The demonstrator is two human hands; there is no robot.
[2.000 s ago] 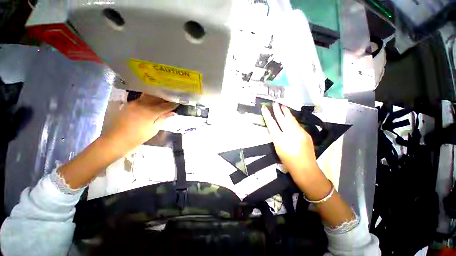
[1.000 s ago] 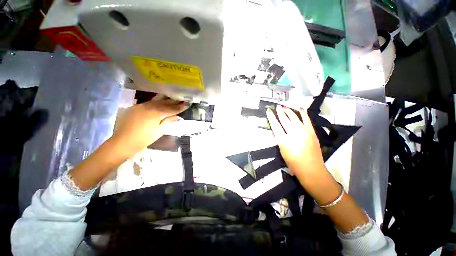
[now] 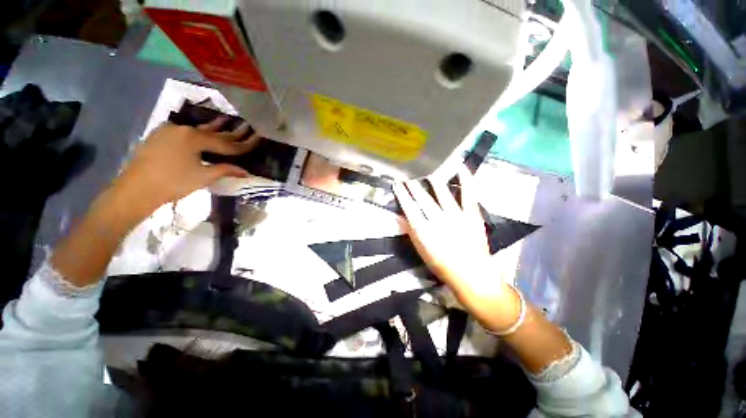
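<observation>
A silvery clamp frame (image 3: pixel 315 196) lies under the sewing machine head (image 3: pixel 376 69). A dark strap (image 3: pixel 274 161) enters the frame from the left, and a dark piece shows in its opening. My left hand (image 3: pixel 176 163) lies over the strap left of the frame, fingers spread and thumb lower; its grip is unclear. My right hand (image 3: pixel 454 245) lies flat with fingers apart at the frame's right end, fingertips close under the head. Black webbing (image 3: pixel 376 249) with a pointed end lies beside and partly under it. The needle area is hidden.
Padded camouflage straps (image 3: pixel 204 306) lie along the near edge of the white work plate (image 3: pixel 278 245). A dark heap (image 3: pixel 37 122) is at far left. Black webbing pieces (image 3: pixel 691 286) are heaped at right. A pale translucent strip (image 3: pixel 593 122) hangs right of the head.
The view has shifted, so the machine head sits farther right. My left hand has moved left, away from the head, uncovering the frame's left end. My right hand is closer to the frame, fingers spread.
</observation>
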